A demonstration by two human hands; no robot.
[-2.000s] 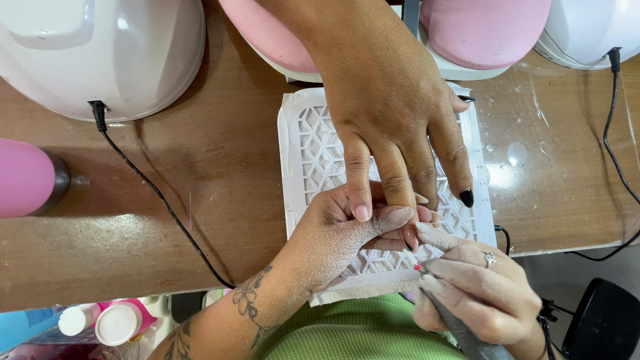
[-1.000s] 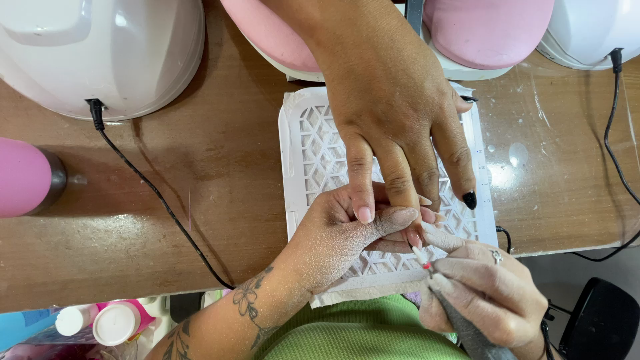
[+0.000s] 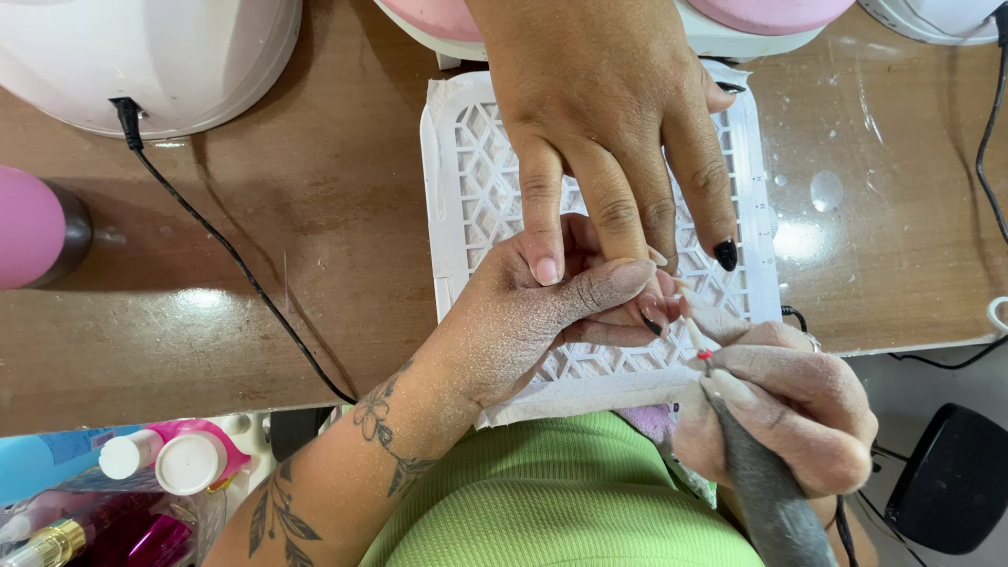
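Note:
My left hand [image 3: 535,307], covered in white dust, grips a finger of another person's hand [image 3: 598,102], which reaches in palm down from the top. My right hand [image 3: 787,394], also dusty, holds a grey electric nail drill [image 3: 768,480] like a pen. Its pale, tapered bit [image 3: 693,332] with a red collar points at the held fingertips; whether it touches a nail I cannot tell. Two of the other person's nails show black polish. Beneath the hands lies a white nail dust collector [image 3: 437,205] with a geometric grille.
White and pink nail lamps [image 3: 157,63] line the back, with a black cable [image 3: 228,244] crossing the wooden table [image 3: 331,181]. A pink cylindrical object [image 3: 31,228] lies at the left. Bottles with white caps [image 3: 190,462] stand lower left. A black object [image 3: 949,476] is at lower right.
My right hand and the drill have shifted slightly near the held fingertips. My left hand keeps its grip on the other person's finger.

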